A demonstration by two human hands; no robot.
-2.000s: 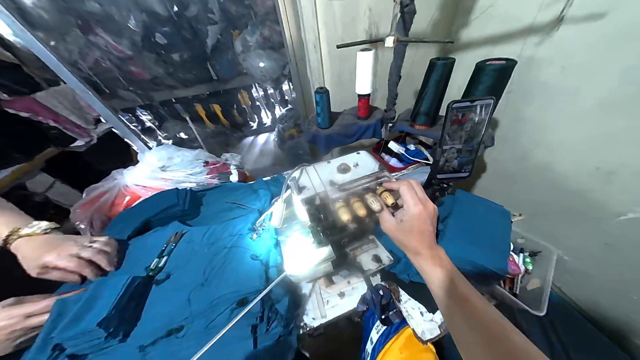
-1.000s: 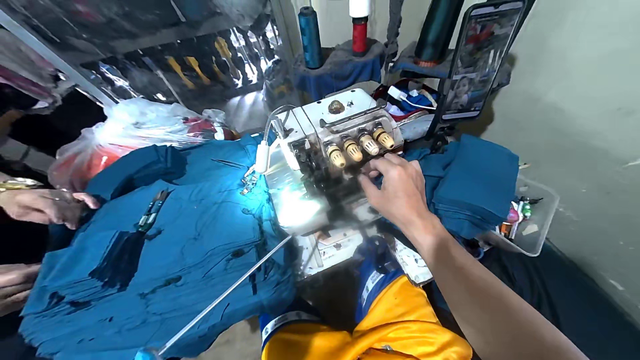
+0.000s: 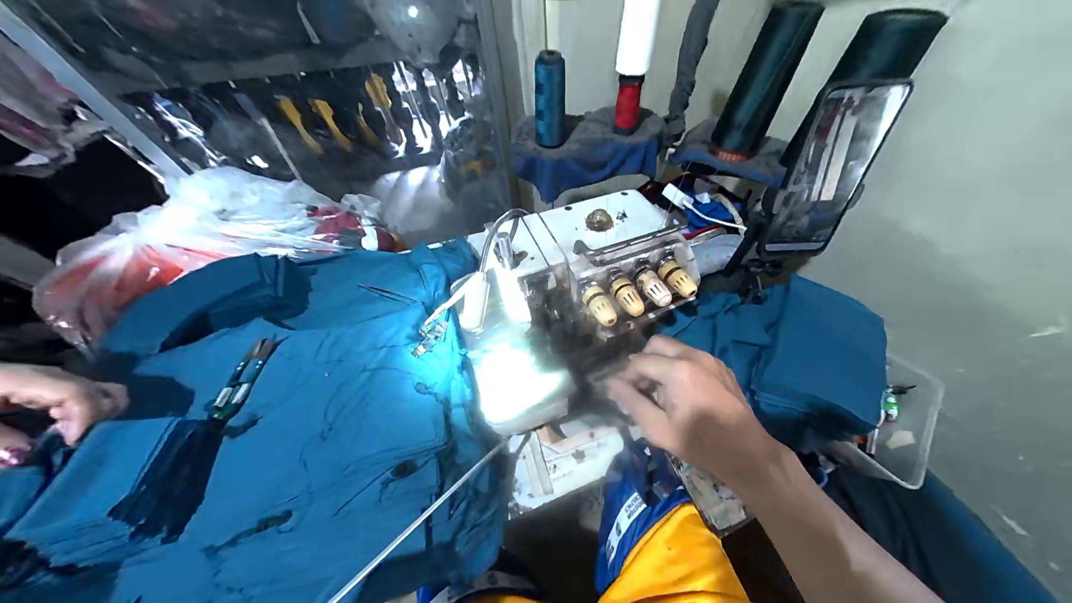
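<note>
My right hand (image 3: 691, 406) is at the front of a white overlock sewing machine (image 3: 599, 219), its fingers bent beside the dark, blurred needle area below four cream tension dials (image 3: 639, 293). Whether the fingers hold anything is not clear. My left hand is not in view. A bright lamp lights the machine's left end (image 3: 519, 385). Blue fabric (image 3: 335, 402) spreads left of the machine, with thread snips (image 3: 243, 381) and dark tweezers (image 3: 387, 294) lying on it. More folded blue fabric (image 3: 825, 352) lies at right.
Another person's hands (image 3: 63, 398) are on the fabric at far left. Behind are a plastic bag (image 3: 201, 218), a blue thread spool (image 3: 549, 100) and dark thread cones (image 3: 766, 79). A phone (image 3: 833, 167) stands at right above a clear bin (image 3: 917, 419). A thin rod (image 3: 427, 515) slants below the machine.
My right hand has moved from the tension dials down to the front of the machine, leaving the dials uncovered. The view has shifted noticeably.
</note>
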